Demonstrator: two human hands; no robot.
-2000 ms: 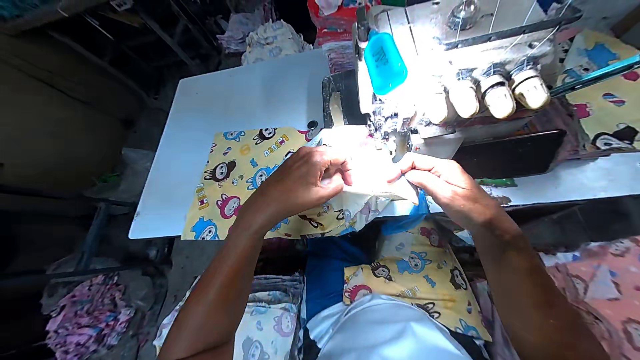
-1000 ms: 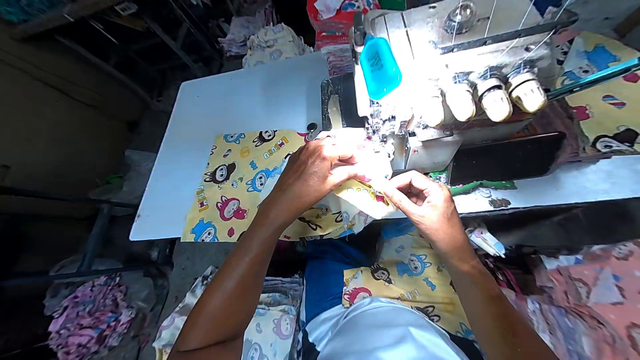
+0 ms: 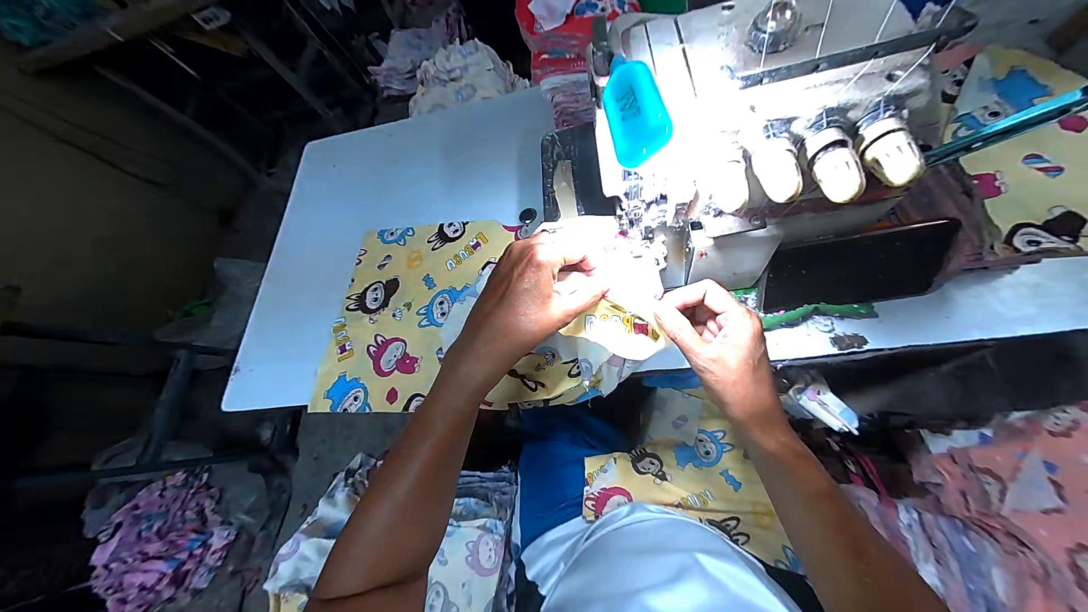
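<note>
Yellow cartoon-print fabric [image 3: 391, 314] lies over the left part of the white sewing table, its right end gathered near the presser foot of an overlock sewing machine [image 3: 705, 93]. My left hand [image 3: 544, 285] pinches the fabric between thumb and fingers, just left of the needle area. Lower right of the presser foot, my right hand [image 3: 714, 336] grips the fabric's edge with thumb and forefinger. Bright lamp light washes out the cloth at the needle, so the stitching there is hidden. Another piece of yellow printed fabric [image 3: 705, 459] lies across my lap.
A black smartphone [image 3: 858, 263] lies on the table [image 3: 408, 161] right of the machine. Thread tension dials [image 3: 837, 166] jut from the machine's front, beside a blue plastic piece [image 3: 636, 113]. Fabric stacks [image 3: 476, 544] stand below the table; a pink cloth heap [image 3: 161, 535] is lower left.
Compared with two seconds ago, my right hand is lower and farther left, its fingers more curled. The fabric edge between my hands now shows its yellow printed side.
</note>
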